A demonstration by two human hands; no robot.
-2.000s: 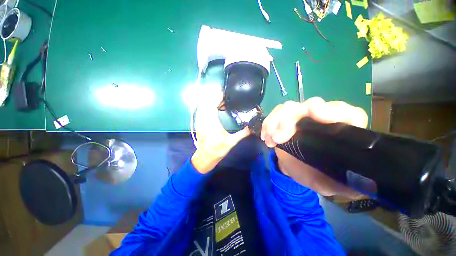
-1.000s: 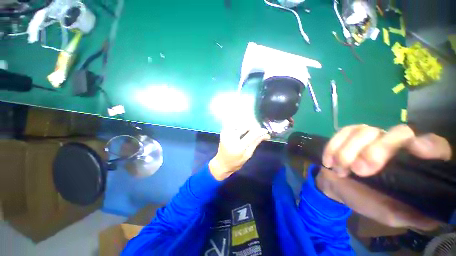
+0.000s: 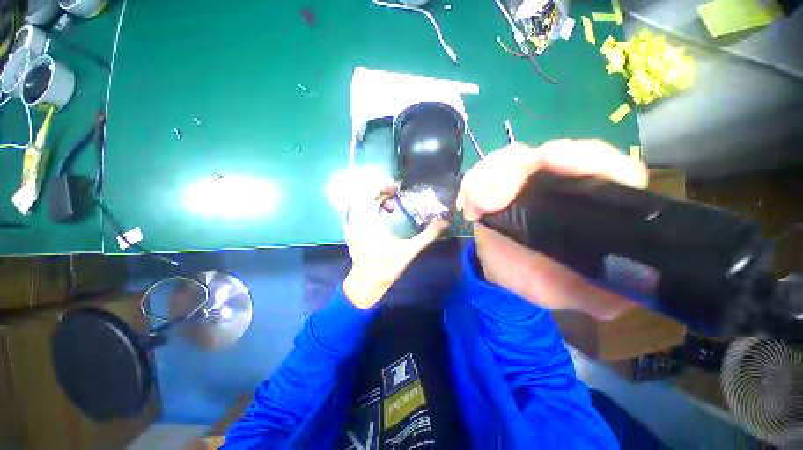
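The white dome camera (image 3: 409, 84) lies on the green mat near the front edge, its glossy black ball head (image 3: 429, 141) facing me. A silvery board module (image 3: 424, 204) shows at the lower end of the head. My left hand (image 3: 380, 242) holds the module, thumb at its lower edge; glare washes out the fingers. My right hand (image 3: 548, 211) is closed around the thick black electric screwdriver (image 3: 651, 242), which points left towards the module. Its tip is hidden by my fingers and too dark to tell if it touches.
Yellow crumpled tape (image 3: 659, 66) lies at the mat's right edge. Wires and parts (image 3: 539, 26) and a white cord (image 3: 436, 31) lie at the top. Small white cameras (image 3: 46, 83) and a black adapter (image 3: 69, 198) are left. A stool (image 3: 103, 363) and fan (image 3: 766, 378) stand below.
Since one second ago the right hand and screwdriver have come back left, close beside the module. The view has also shifted. The left hand stays at the module.
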